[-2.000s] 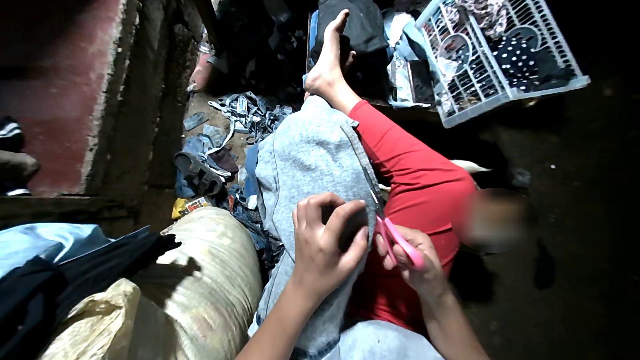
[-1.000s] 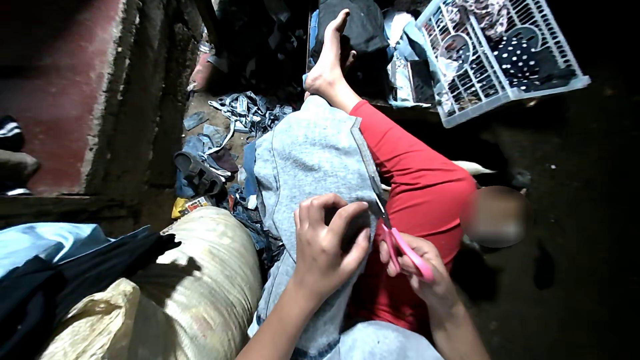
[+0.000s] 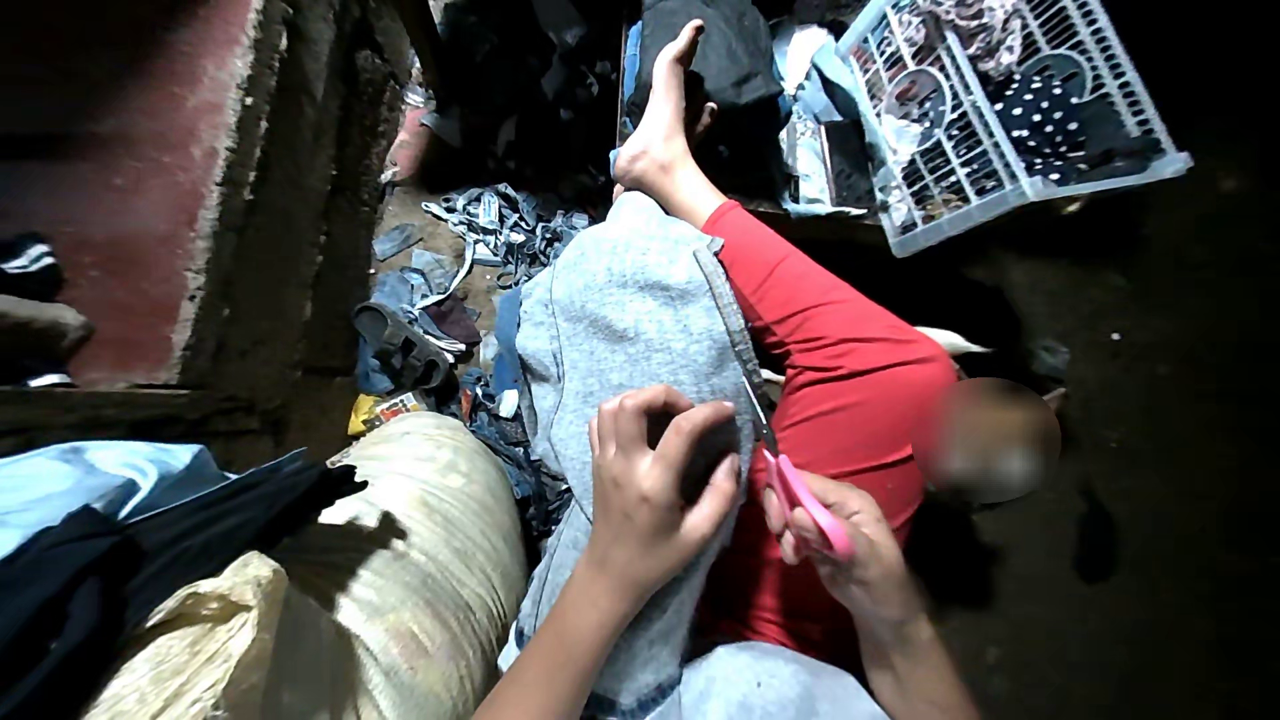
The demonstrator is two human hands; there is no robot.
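Observation:
A grey-blue fabric garment piece [image 3: 640, 310] lies over my lap and leg, beside my other leg in red trousers [image 3: 850, 350]. Along its right side runs a darker, partly detached strip [image 3: 732, 310]. My left hand [image 3: 655, 480] rests on the cloth with bent fingers, its thumb and fingertips near that edge; whether they pinch the fabric is hard to tell. Pink-handled scissors [image 3: 815, 510] are in my right hand [image 3: 850, 540], just right of the left one. Their blades point up and left along the cloth's edge, close to the strip.
A stuffed pale sack [image 3: 440, 540] stands at the left, with dark and light blue cloth [image 3: 120, 480] beside it. Denim scraps [image 3: 500, 225] and a sandal [image 3: 400, 345] lie on the floor. A plastic crate [image 3: 1010, 200] holding fabrics is at the upper right. A blurred round object [image 3: 995, 440] sits beside my knee.
The scissors, with my right hand, have shifted slightly between frames, and their angle has changed a little. My left hand stays at nearly the same place on the cloth.

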